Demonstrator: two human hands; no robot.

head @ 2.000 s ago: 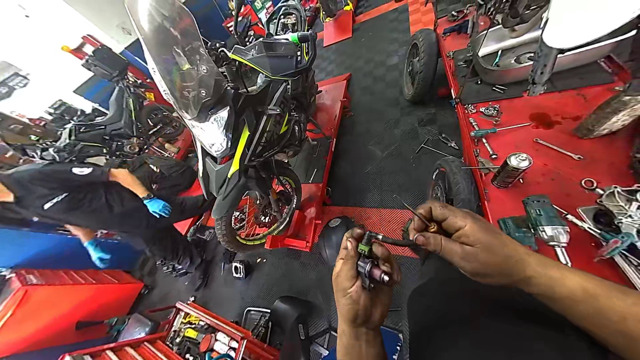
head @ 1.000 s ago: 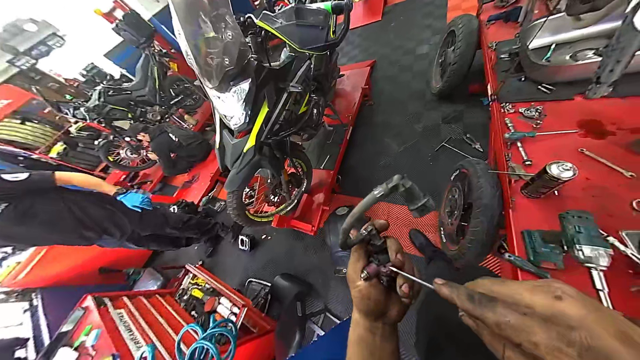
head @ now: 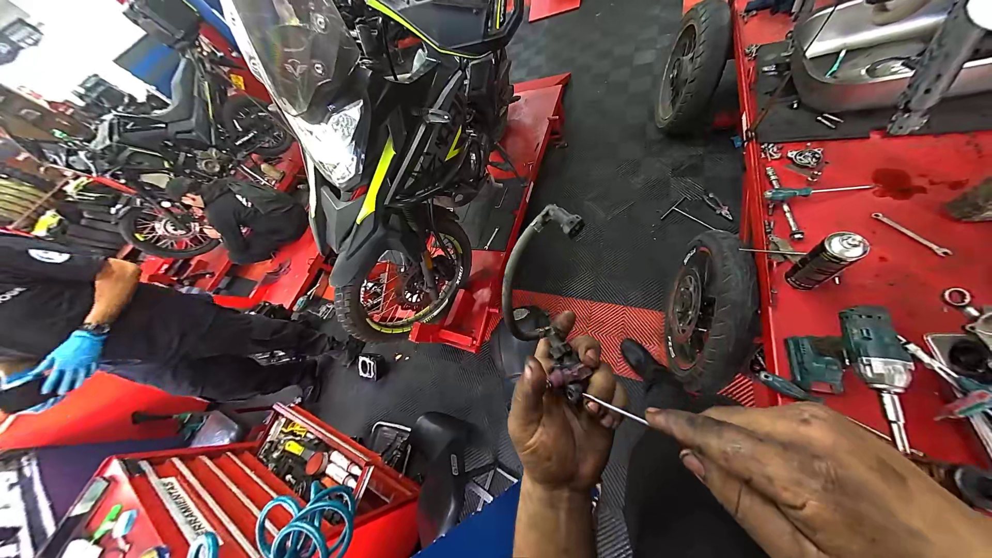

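Observation:
My left hand (head: 562,430) grips a small dark part with a purplish section (head: 570,373), its fingers curled around it. From that part a grey hose (head: 511,275) curves upward to a black connector end (head: 571,225). My right hand (head: 798,457) holds a thin metal shaft (head: 616,408), whose tip touches or lies close to the part's lower end; the shaft's handle is hidden behind the fingers. Both hands are smudged dark.
A motorcycle (head: 387,155) stands on a red lift (head: 527,155). Loose wheels (head: 709,310) lean by the red bench (head: 868,310), which bears a spray can (head: 828,261), an impact wrench (head: 877,349) and a combination wrench (head: 911,234). A red tool chest (head: 380,504) and a person in blue gloves (head: 74,360) are at left.
The shaft's tip has come down to the part, and my right hand has shifted from beside the part to its lower right. The hose now stands up in an arc above my left hand.

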